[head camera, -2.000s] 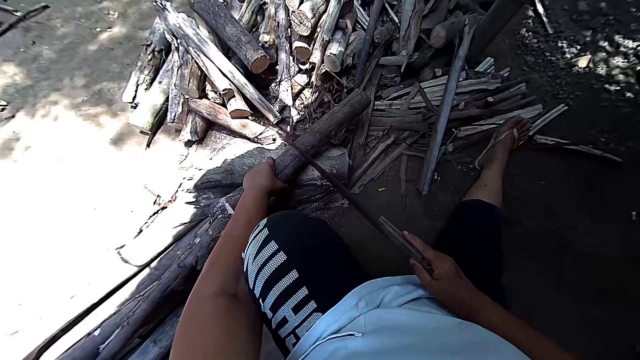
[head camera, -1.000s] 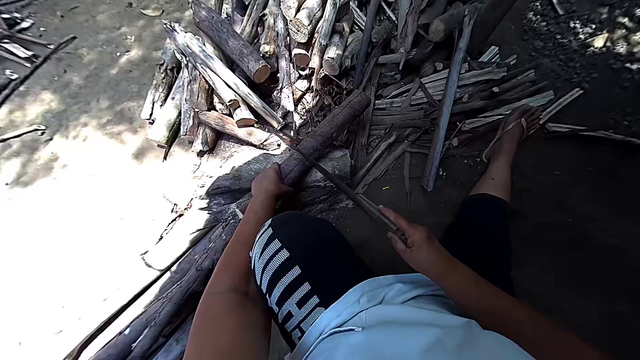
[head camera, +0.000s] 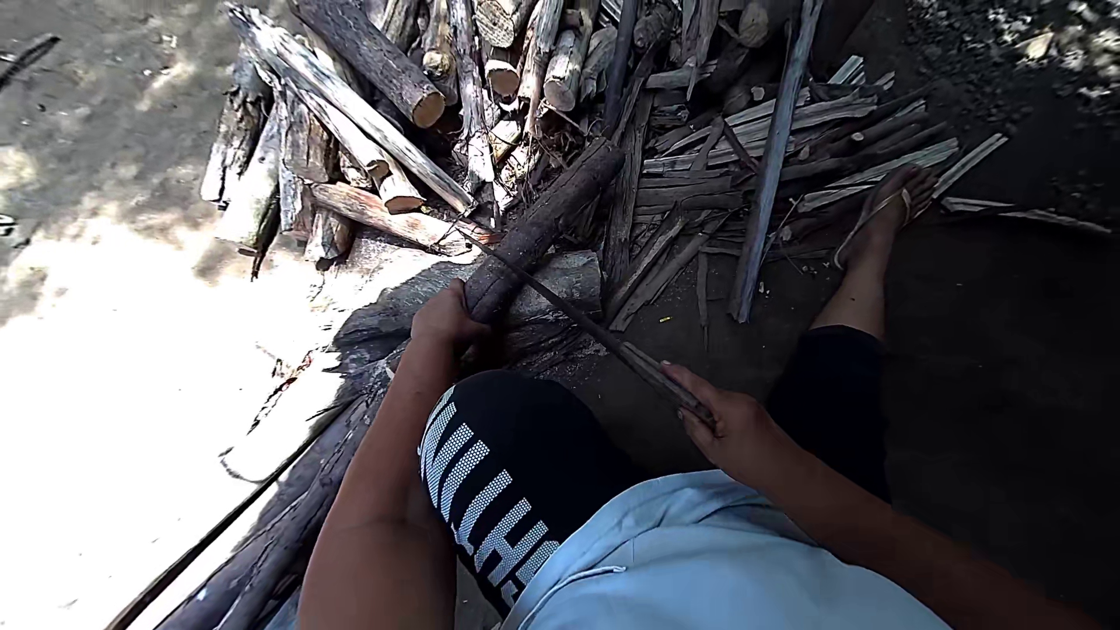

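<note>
My left hand (head camera: pixel 448 317) grips the near end of a dark, bark-covered log (head camera: pixel 547 223), which slants up to the right over a thick weathered log (head camera: pixel 564 284). My right hand (head camera: pixel 719 420) is closed around the wooden handle of a long, thin blade (head camera: pixel 560 302), whose exact kind I cannot tell. The blade crosses the dark log at an angle just beyond my left hand, and its tip reaches past the log's left side. Whether the blade cuts into the bark or only rests on it does not show.
A pile of cut logs (head camera: pixel 376 57) lies ahead, with split sticks (head camera: pixel 700 192) to its right. One long pole (head camera: pixel 774 166) leans across them. My sandalled foot (head camera: pixel 888 206) stands beside the sticks. Long dark trunks (head camera: pixel 289 507) lie at my left.
My right hand and the blade have shifted along the blade's line, toward the log and then back toward me. My left hand stays on the log.
</note>
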